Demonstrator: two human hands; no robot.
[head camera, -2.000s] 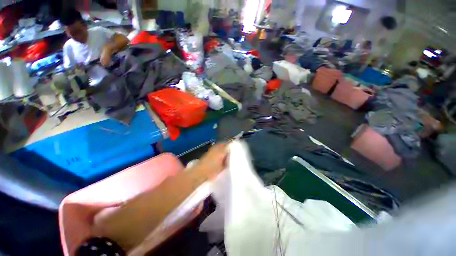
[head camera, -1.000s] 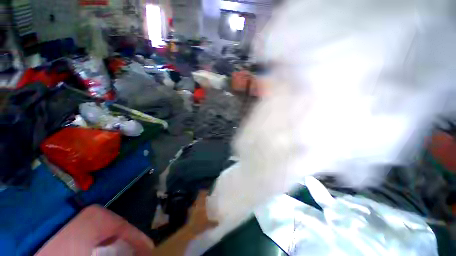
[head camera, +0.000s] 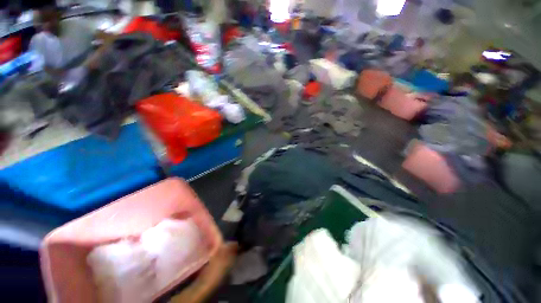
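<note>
White cloth (head camera: 391, 254) lies heaped on the green side table (head camera: 317, 222) at lower right. The pink bin (head camera: 127, 216) at lower left holds more white cloth (head camera: 145, 254). My left hand (head camera: 222, 260) is low beside the bin's right rim, blurred. Its fingers cannot be made out, and no cloth is seen hanging from it. A small brownish patch on the white pile, near the bottom edge, may be part of my right hand (head camera: 426, 289). It is mostly hidden and blurred, so its grip cannot be told.
A blue-sided table (head camera: 89, 171) stands at left with grey cloth (head camera: 127, 77) and a red-orange bag (head camera: 181, 124) on it. Dark cloth (head camera: 296, 177) is heaped beyond the green table. Pink bins (head camera: 433, 165) and grey heaps stand at right. A blurred person (head camera: 47, 50) is at upper left.
The raised white cloth has come down onto the green table's pile. My left hand has let go of it and is beside the bin. The view has swung back left, showing the bin's inside.
</note>
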